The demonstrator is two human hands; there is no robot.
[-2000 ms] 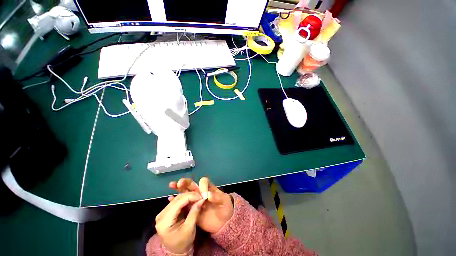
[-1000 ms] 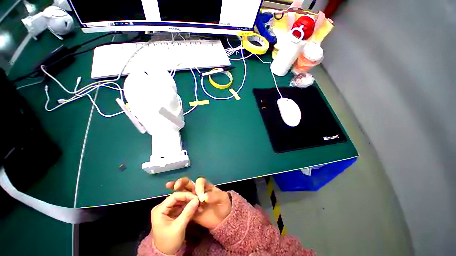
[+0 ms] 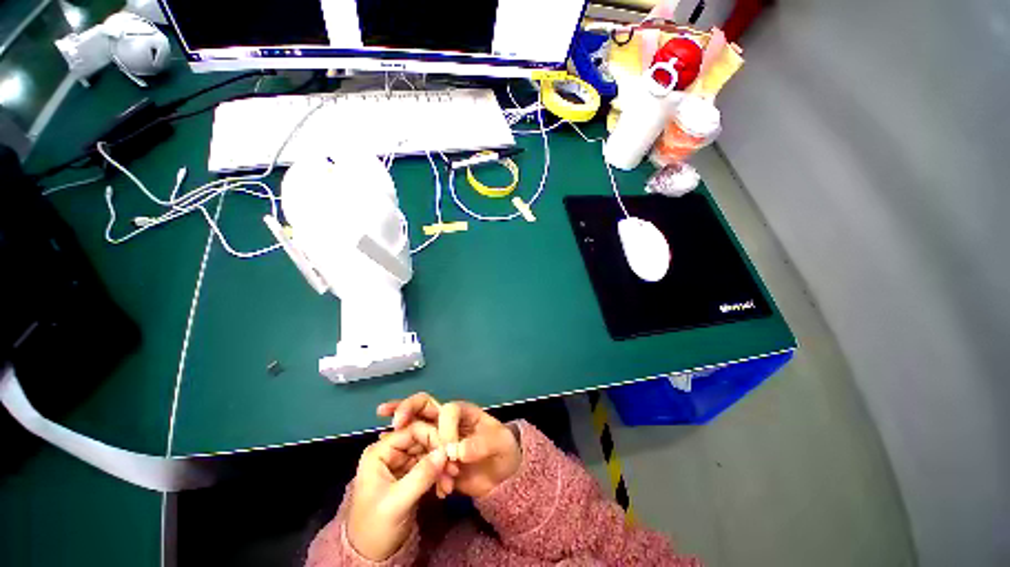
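Observation:
My left hand (image 3: pixel 390 487) and my right hand (image 3: pixel 478 449) are together at the front edge of the bench, fingertips touching. Something small and pale may be pinched between them; it is too small to tell. Beyond them a white security camera (image 3: pixel 346 222) lies on the green bench (image 3: pixel 498 321), its rounded head towards the keyboard and its flat foot towards me. A thin white antenna lies at its left side. Neither hand touches the camera.
A keyboard (image 3: pixel 366 127) and monitor (image 3: pixel 377 66) stand behind the camera, with white cables (image 3: pixel 177 205) at the left. Yellow tape rings (image 3: pixel 568 98), a mouse (image 3: pixel 643 248) on a black pad (image 3: pixel 687 305) and bottles (image 3: pixel 639 131) are right. A blue bin (image 3: pixel 698 393) is below the bench.
The fingers have shifted slightly against each other, and the view has moved a little. The camera on the bench has not moved.

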